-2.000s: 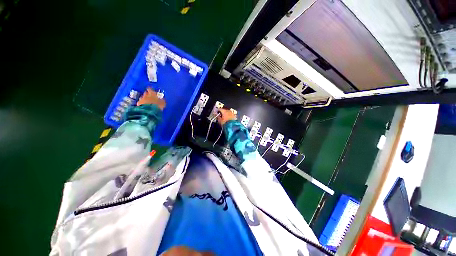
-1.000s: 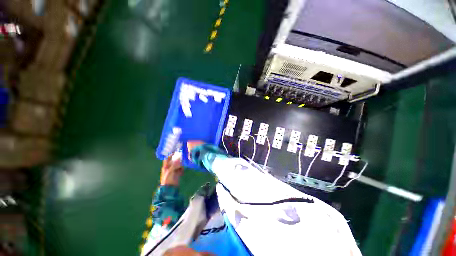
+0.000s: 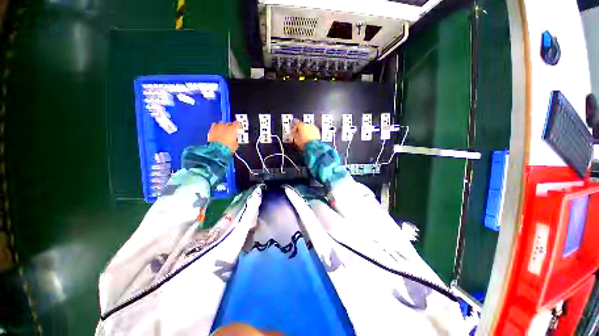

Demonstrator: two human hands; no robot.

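Observation:
My left hand [image 3: 225,136] is at the leftmost white test socket [image 3: 242,121], its fingertips against the socket's left side. My right hand [image 3: 306,133] is between the third and fourth sockets, with fingertips touching or just over them. Both hands are bare and too small and blurred to show whether they hold anything. The upright white sockets stand in a row on the black fixture board [image 3: 322,97]. Thin white cords [image 3: 276,155] loop from the sockets to the grey-green connector strip [image 3: 363,169]. The blue tray [image 3: 197,134] holds small white units along its back and lower left.
The test instrument [image 3: 315,29] stands behind the board. A white bar [image 3: 440,152] extends to the board's right. Further right are a blue bin [image 3: 496,190], a white bench edge [image 3: 519,118], a keyboard [image 3: 569,133], a mouse [image 3: 550,48] and red bins [image 3: 538,249].
My view has turned and squared up to the board. Both hands have moved right from the blue tray to the sockets, the left to the first and the right near the third and fourth.

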